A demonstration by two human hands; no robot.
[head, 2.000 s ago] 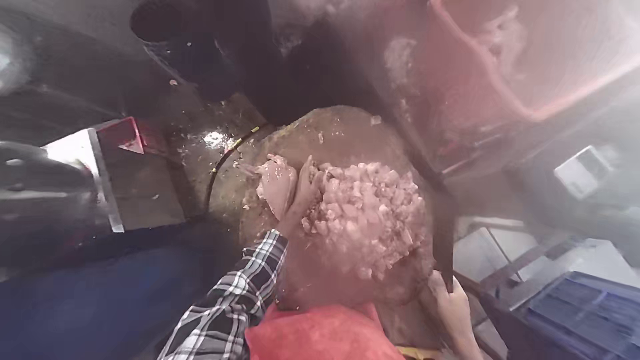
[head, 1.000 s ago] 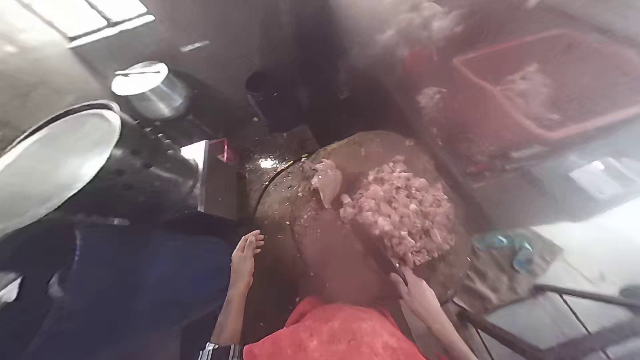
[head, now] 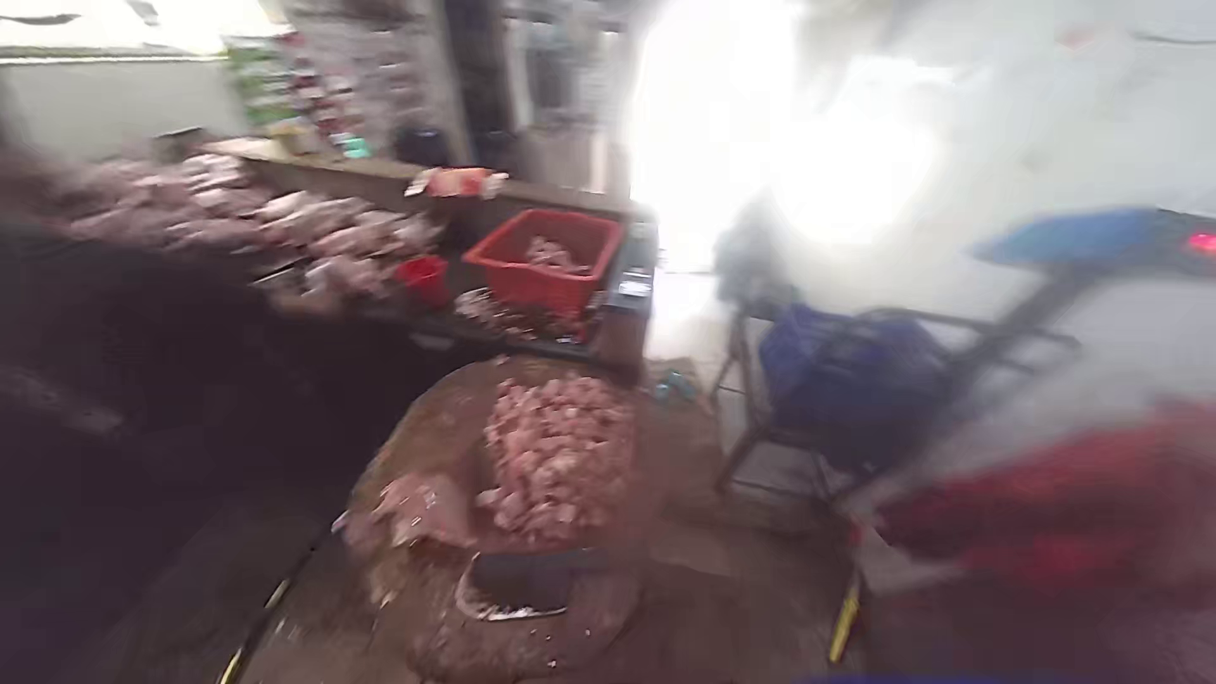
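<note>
Neither of my hands is in the frame. A round wooden chopping block (head: 408, 446) bears a heap of raw meat cut into small chunks (head: 560, 456). To the left of the heap lies a larger piece of raw meat (head: 425, 510), apart from the chunks. A dark, wide blade, seemingly a cleaver (head: 522, 579), rests flat on the near part of the block, with pale scraps along its edge. No hand touches it in view. The picture is blurred.
Behind the block, a counter holds a red plastic crate (head: 546, 256) with meat inside, a small red container (head: 423, 278) and many pieces of raw poultry or meat (head: 313, 223). Right of the block stands a chair (head: 750, 427) with a blue bundle (head: 845, 380). A blurred red shape (head: 1064, 503) fills the lower right.
The view has swung strongly to the right and up. Both of my hands, seen beside and over the block before, have left the frame. The blade now lies on the block.
</note>
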